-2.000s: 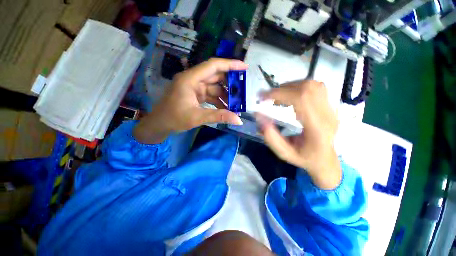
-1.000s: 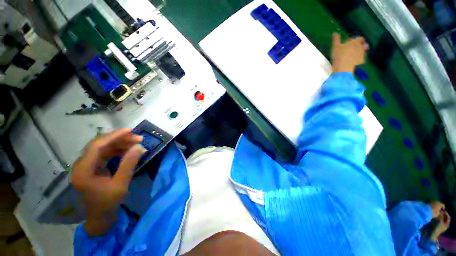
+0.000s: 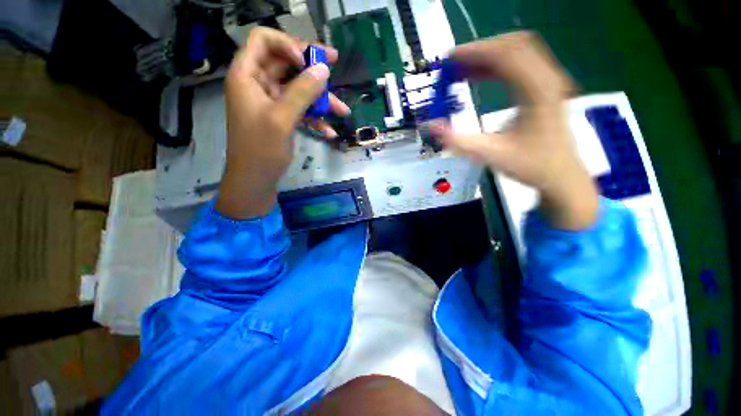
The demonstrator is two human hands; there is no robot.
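My left hand [image 3: 272,106] holds a blue plastic housing [image 3: 318,81] between thumb and fingers, above the front of the white machine [image 3: 325,166]. My right hand [image 3: 520,114] is raised over the machine's right side, blurred. It holds a second blue housing [image 3: 443,89] between thumb and fingers. Below and between the hands is the right fixture [image 3: 367,135] on the dark green sliding table [image 3: 357,45]. No blue part can be made out in it.
The touch screen [image 3: 325,208], green button [image 3: 395,191] and red button [image 3: 442,186] are on the front panel. A white board [image 3: 662,268] at right carries rows of blue housings [image 3: 621,154]. A whitish flat stack [image 3: 134,252] and cartons [image 3: 36,236] are at left.
The view has turned back towards the machine. My right hand has come from the belt side to over the machine and now holds a blue housing. My left hand is raised, with a housing in it.
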